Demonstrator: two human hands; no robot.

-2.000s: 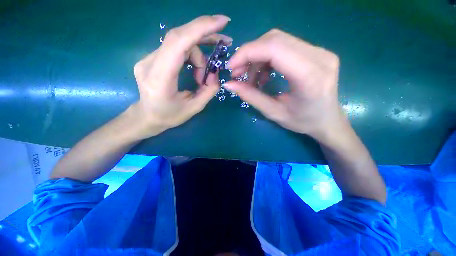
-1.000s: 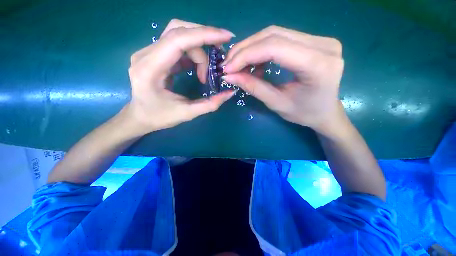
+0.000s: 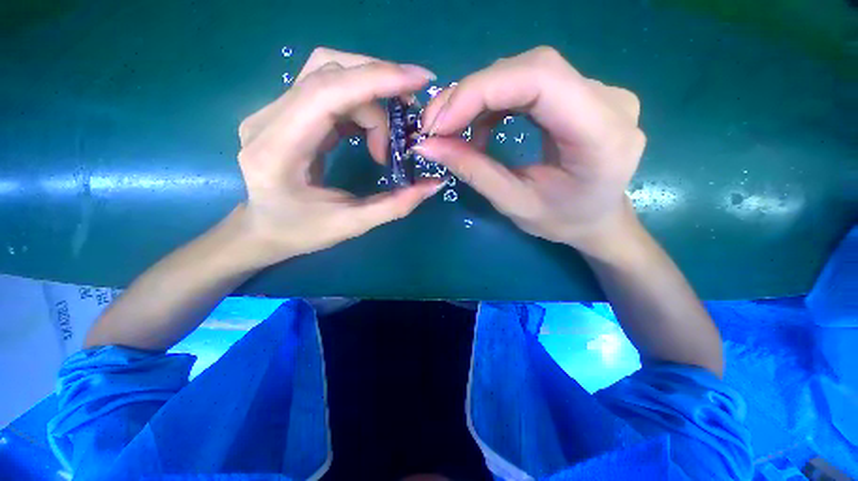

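The round dark part (image 3: pixel 399 141) is seen nearly edge-on, upright, with small shiny studs along it. My left hand (image 3: pixel 315 150) holds it between the thumb below and the fingers above. My right hand (image 3: pixel 546 141) is at its right side, thumb and index finger almost together; whether a clip is between them is too small to tell. Small silvery metal clips (image 3: pixel 451 195) lie scattered on the green surface under and around my hands, some hidden by the fingers.
The glossy green table surface (image 3: pixel 527 268) spans the view, its near edge curving in front of me. A white carton (image 3: pixel 33 329) with printed text is at the lower left. My blue smock (image 3: pixel 245 404) and its sleeves are below the edge.
The dark part has turned from tilted to nearly upright edge-on in my left hand. My right fingertips have stayed close beside it, shifting slightly.
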